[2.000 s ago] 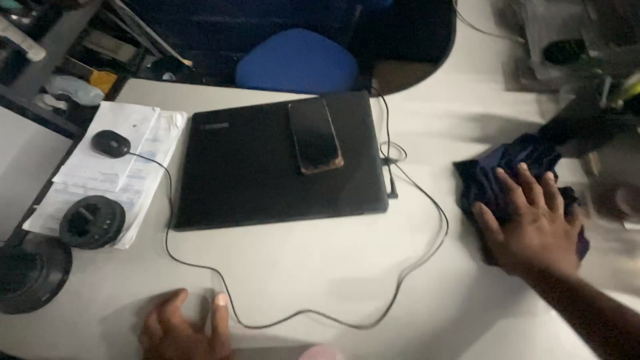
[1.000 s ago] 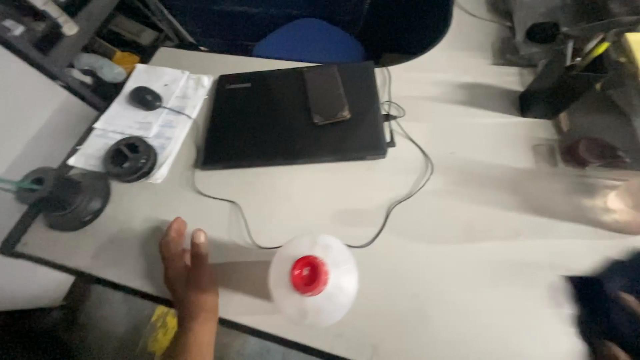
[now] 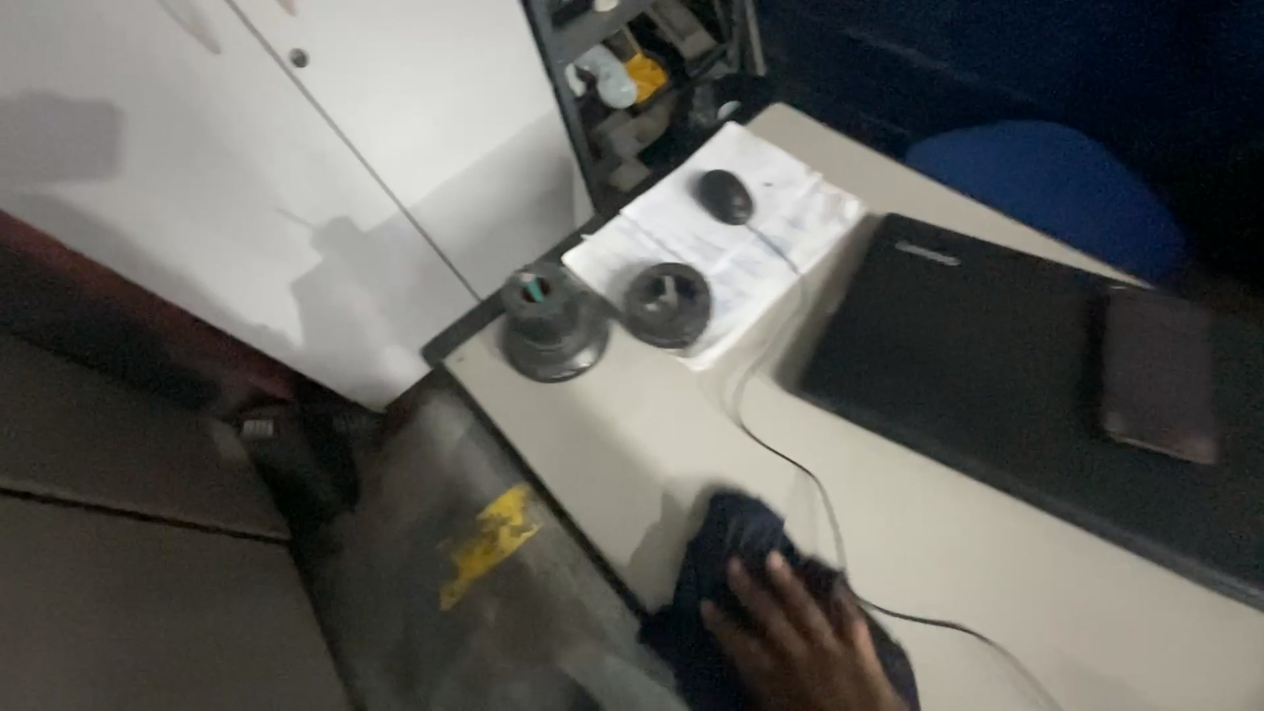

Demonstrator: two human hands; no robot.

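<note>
My right hand (image 3: 790, 637) presses a crumpled dark navy cloth (image 3: 736, 533) onto the near left edge of the pale desk (image 3: 612, 444). Its fingers are spread over the fabric, part of which hangs past the edge. My left hand is outside the view. A thin black mouse cable (image 3: 820, 494) runs beside the cloth and passes close to my right hand.
A closed black laptop (image 3: 948, 355) bears a phone (image 3: 1160, 375). Papers (image 3: 760, 178) lie under a black mouse (image 3: 726, 196) and a round black part (image 3: 668, 304), beside a black stepped stand (image 3: 555, 326). A white cabinet (image 3: 444, 128) rises behind the desk corner.
The view has swung far left. My right hand and the cloth have moved from the desk's right side to its left edge. My left hand and the red-capped bottle have left the view.
</note>
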